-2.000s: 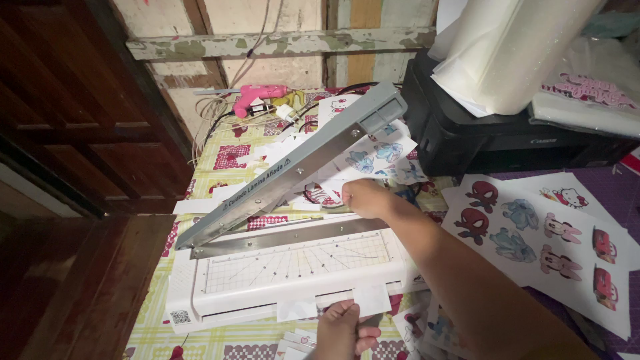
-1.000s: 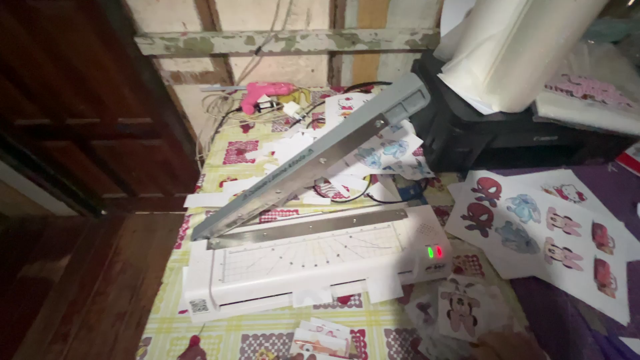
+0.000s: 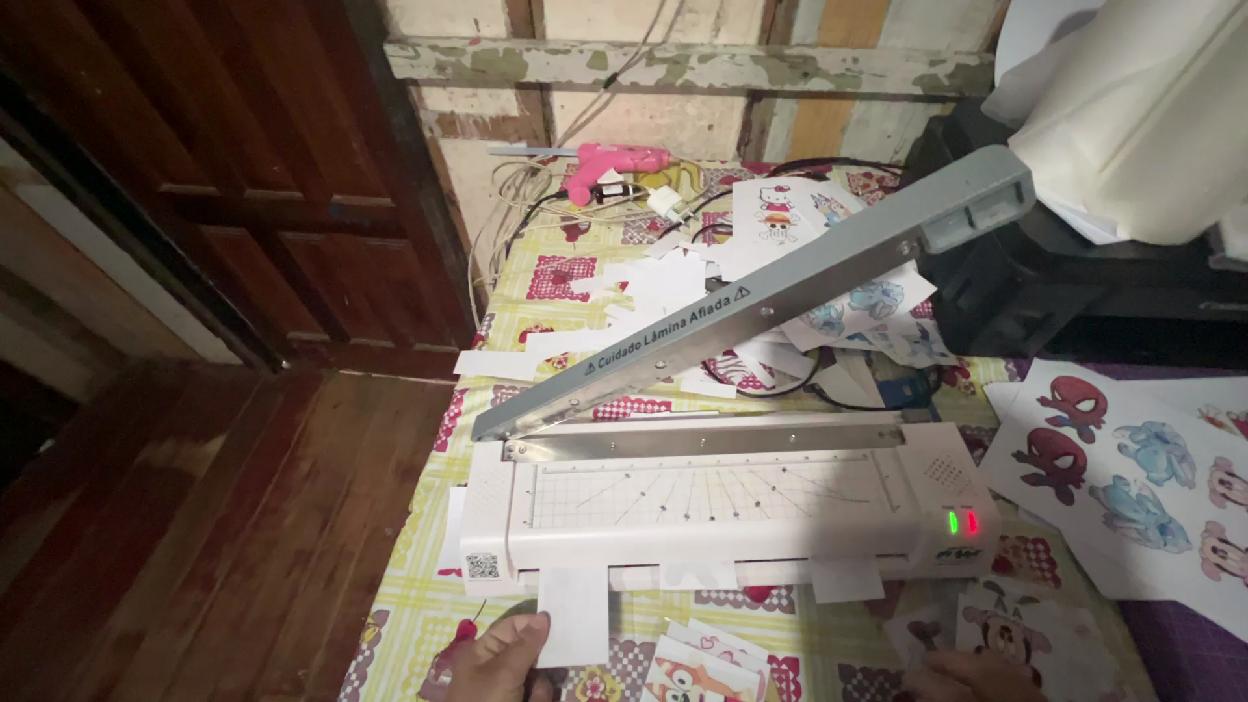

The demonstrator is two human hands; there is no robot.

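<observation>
A white laminator with a built-in guillotine trimmer stands on the table, its grey blade arm raised to the upper right. Green and red lights glow at its right end. My left hand pinches the left edge of a white paper piece at the left of the front slot. Two more white pieces, one at the middle and one at the right, stick out of the slot. My right hand, dim and partly cut off at the bottom edge, is beside a cartoon mouse print; its grip is unclear.
Cut cartoon cards lie in front of the machine. Behind it are paper scraps, cables and a pink glue gun. A black printer stands at back right, with printed character sheets before it.
My left hand has come into view at the left paper piece, which was not at the slot a second ago. My right hand is at the lower right, away from the blade arm it was near two seconds ago.
</observation>
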